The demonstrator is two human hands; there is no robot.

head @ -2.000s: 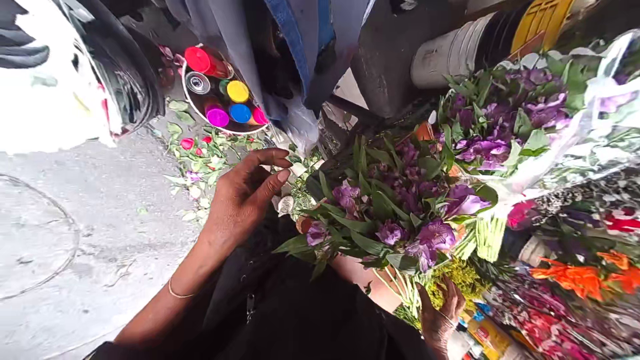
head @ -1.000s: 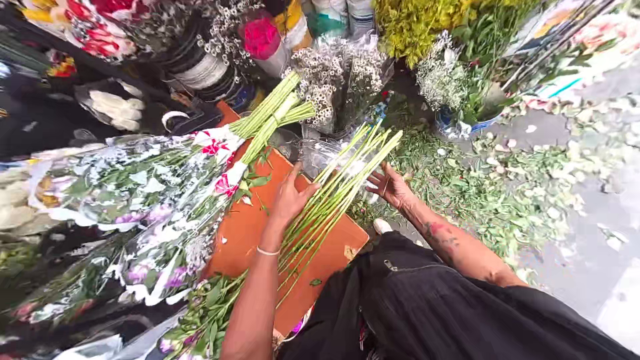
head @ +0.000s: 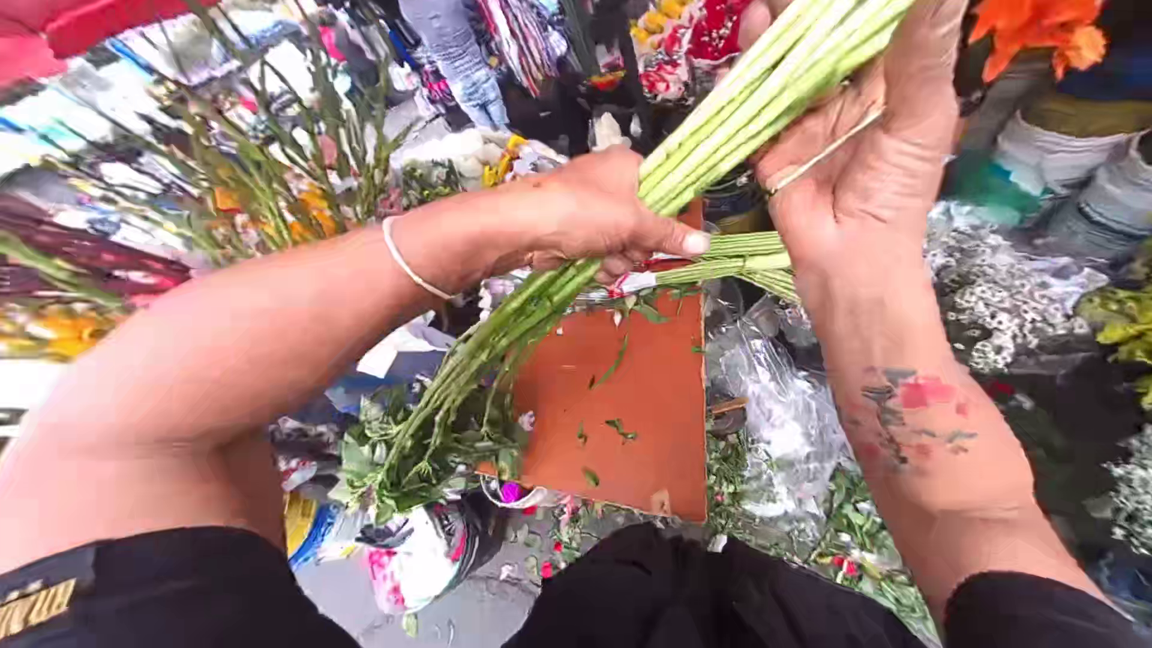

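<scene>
A bunch of long green flower stems (head: 765, 99) runs diagonally across the view, leafy end down at the lower left and bare stem ends at the top right. My left hand (head: 621, 211) is closed around the middle of the bunch, thumb pointing right. Held up beside the upper stems, my right hand (head: 855, 153) has its palm turned toward me. A thin tan band or tie (head: 826, 153) crosses that palm; the fingertips are partly hidden behind the stems and cut off by the frame. Below lies an orange-brown board (head: 621, 405) with loose leaves on it.
Another tied bundle of stems (head: 742, 261) lies behind the board. Clear plastic wrap (head: 783, 414) and small white flowers (head: 981, 288) are to the right. Buckets (head: 1071, 171) stand at the upper right, tall stems (head: 297, 135) at the upper left. A person's jeans (head: 459, 63) show at the back.
The stem bunch, low over the board one second ago, is now raised and slanted, with my left hand around it. My right hand has come up beside the stem ends. The view has turned greatly.
</scene>
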